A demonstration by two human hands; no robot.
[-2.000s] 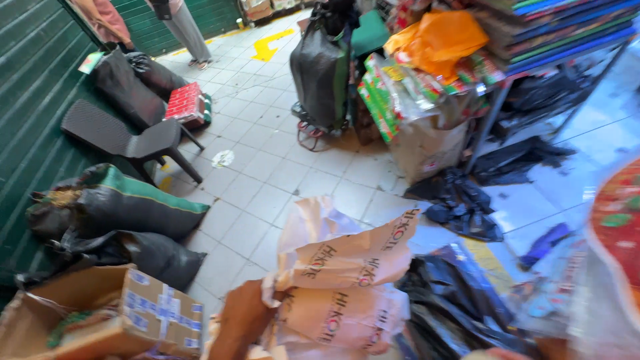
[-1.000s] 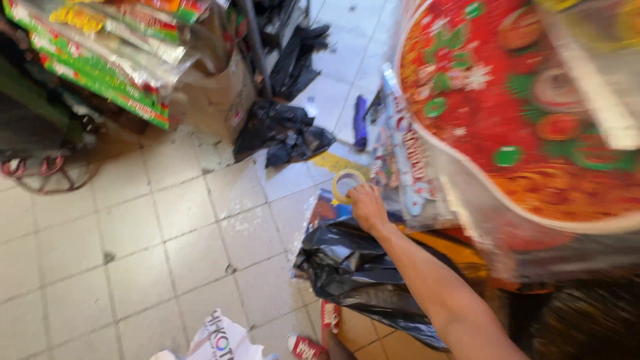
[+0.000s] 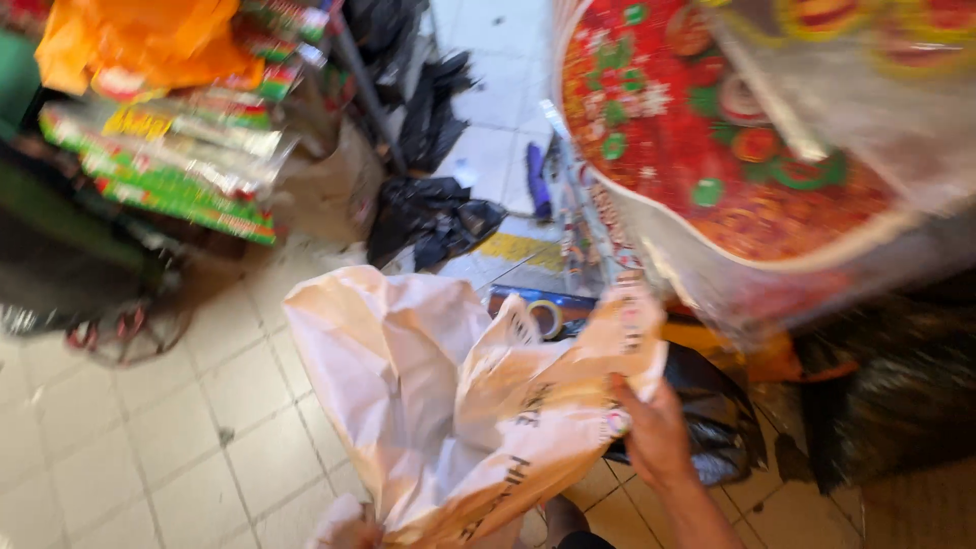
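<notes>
A large white bag with printed lettering (image 3: 427, 366), crumpled and spread wide, is held between my two hands. My right hand (image 3: 659, 427) pinches its right edge between thumb and fingers. Down at the lower left, my left hand (image 3: 347, 526) grips the bag's bottom corner; it is blurred and partly cut off by the frame. Just beyond the bag lies a roll of tape (image 3: 544, 319), on or beside a dark blue flat item (image 3: 503, 293). A black plastic bag (image 3: 709, 412) shows behind my right wrist.
Red printed decorations in clear plastic (image 3: 640, 114) fill the upper right. Green packages (image 3: 183, 202) and an orange bag (image 3: 145, 38) are stacked at upper left, near a metal table leg (image 3: 370, 91). A black plastic bag (image 3: 431, 217) and a purple item (image 3: 537, 181) lie on the tiled floor.
A second ago my right hand was at the roll of tape; now the tape lies beyond the white bag and that hand holds the bag's edge. The bag has come up and opened out.
</notes>
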